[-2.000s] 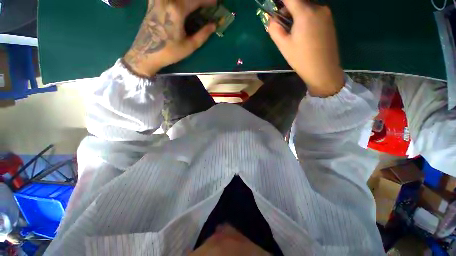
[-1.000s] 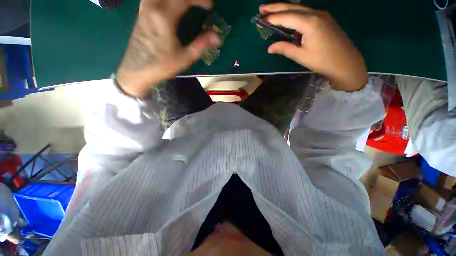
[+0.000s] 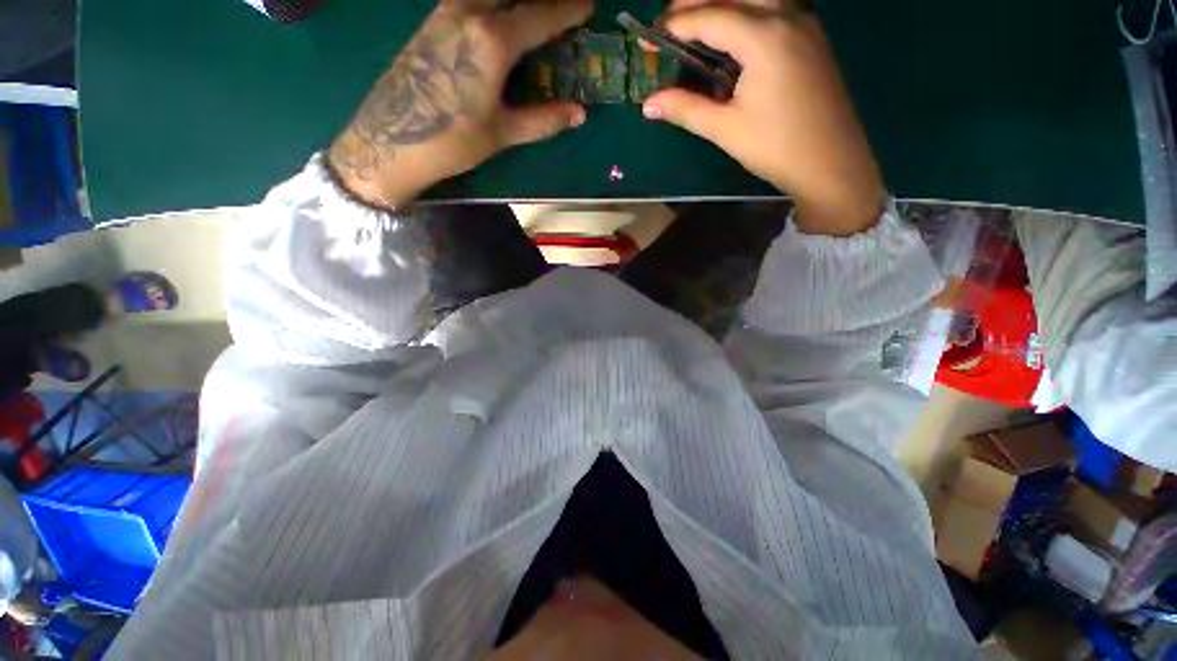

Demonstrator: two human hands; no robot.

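Several circuit board modules (image 3: 600, 71) with green-gold faces up form a short row between my hands, over the green mat. My left hand (image 3: 471, 91), with a tattooed back, holds the left end of the row between thumb and fingers. My right hand (image 3: 768, 97) holds the right end and also the tweezers (image 3: 671, 47), whose tip points up and left over the modules. Whether the modules touch the mat cannot be told. The upper fingers of both hands reach the top edge of the picture.
The green mat (image 3: 258, 116) ends in a pale edge before my lap. A tiny pinkish-white bit (image 3: 616, 173) lies on it. A dark mesh object (image 3: 284, 8) is at top left. At right are a neighbour's pale sleeve (image 3: 1097, 323), a red stool (image 3: 1000, 336) and cartons.
The hands have come together, and their separate modules now form one row. A dark-clad leg and shoe have appeared on the floor at left.
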